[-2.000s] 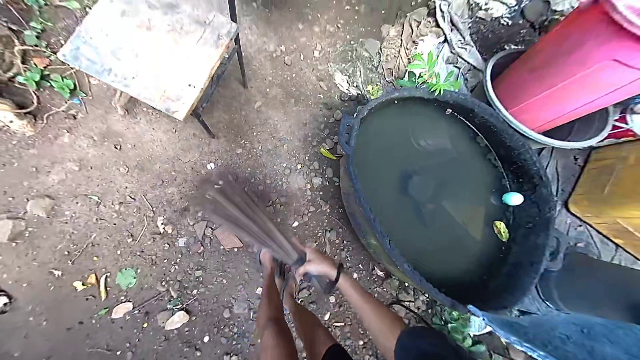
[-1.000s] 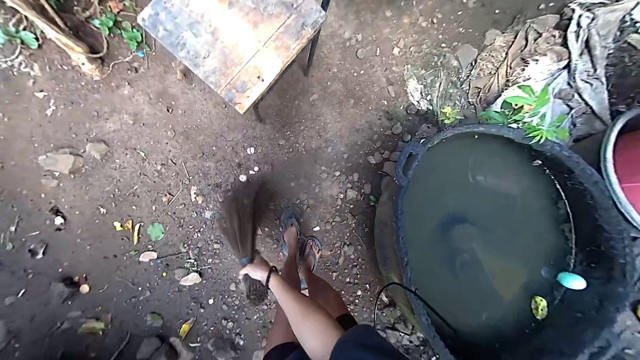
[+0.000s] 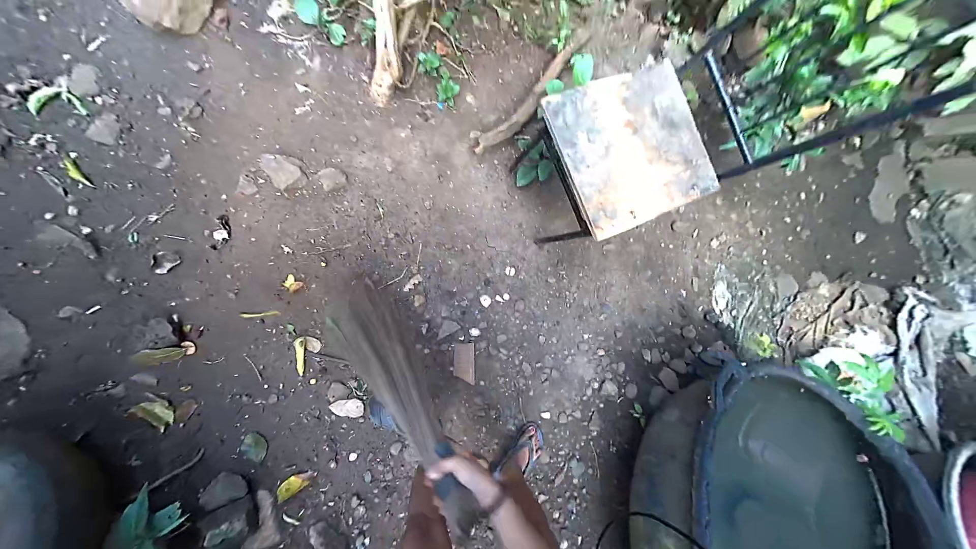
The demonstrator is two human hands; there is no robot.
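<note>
My right hand (image 3: 467, 479), with a dark band at the wrist, is closed around the bound handle end of a stick broom (image 3: 385, 354) at the bottom centre. The broom slants up and left from the hand, and its blurred bristles spread over the dirt ground (image 3: 427, 229). My left hand is not seen. Yellow leaves (image 3: 300, 354) and small stones lie left of the bristles. Right of them is a flat brown piece (image 3: 463, 363). My feet in flip-flops (image 3: 528, 442) stand near the handle, the left one partly behind the broom.
A worn square-topped table or stool (image 3: 633, 149) with dark metal legs stands at upper right. A large dark basin of murky water (image 3: 793, 457) fills the lower right, beside crumpled cloth (image 3: 919, 366). Rocks (image 3: 282, 171), a branch (image 3: 526, 107) and a dark rounded object (image 3: 46, 488) lie around.
The view has swung left, so the basin sits farther right. My right hand still holds the broom, whose bristles now point up and left of my feet.
</note>
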